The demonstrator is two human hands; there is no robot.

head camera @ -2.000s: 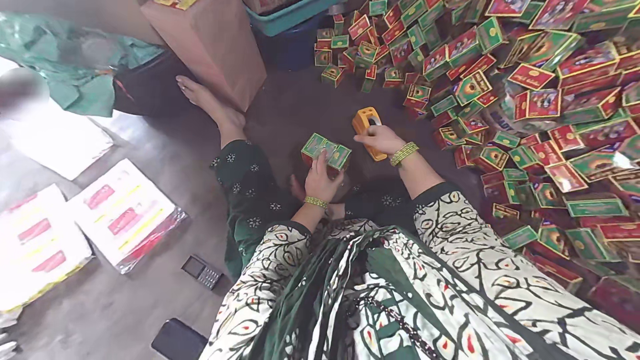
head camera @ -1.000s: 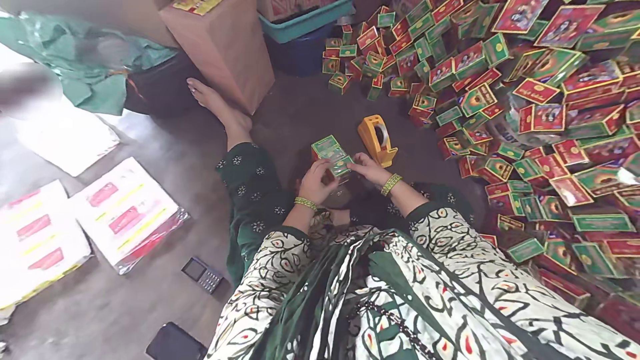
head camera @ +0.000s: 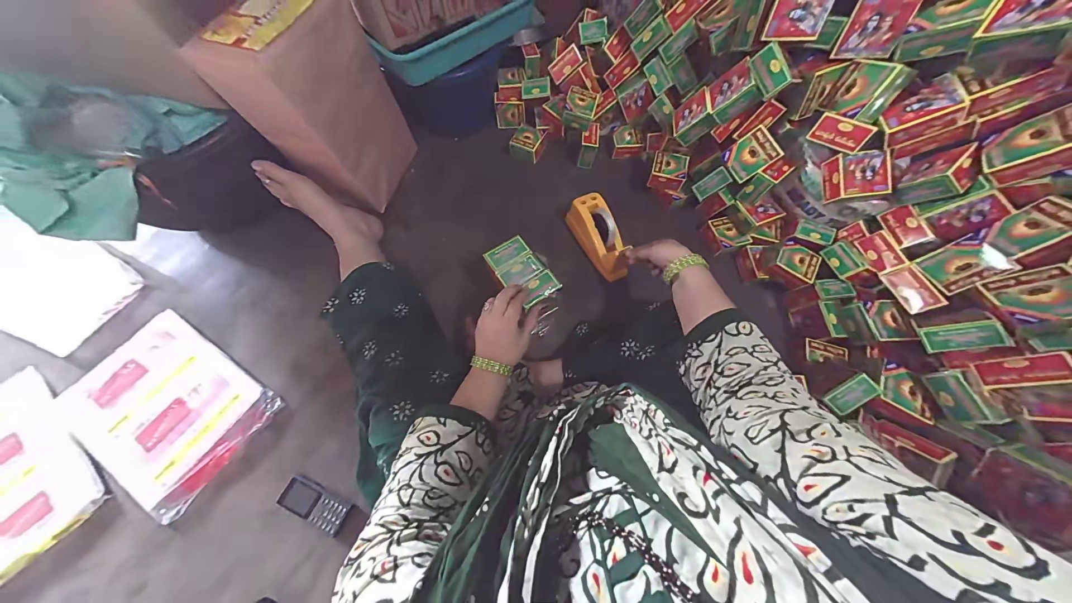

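In the head view, my left hand (head camera: 504, 327) grips a small group of green and gold cardboard boxes (head camera: 521, 270), with something clear and shiny, perhaps plastic film, at their near end. To the right of the boxes, a yellow tape dispenser (head camera: 593, 239) with a roll of clear tape rests on the floor. My right hand (head camera: 657, 255) is at the near end of the dispenser, its fingertips by the cutting edge. Whether tape is between those fingertips is too small to tell.
A large heap of red and green boxes (head camera: 888, 226) spreads over the right side. A tall brown carton (head camera: 327, 92) and teal tray (head camera: 452, 42) stand beyond my bare foot. Printed packs (head camera: 167, 410) in plastic lie at left, near a keypad phone (head camera: 314, 504).
My right hand has moved from the boxes in my left hand to the tape dispenser's near end. The boxes stay in my left hand.
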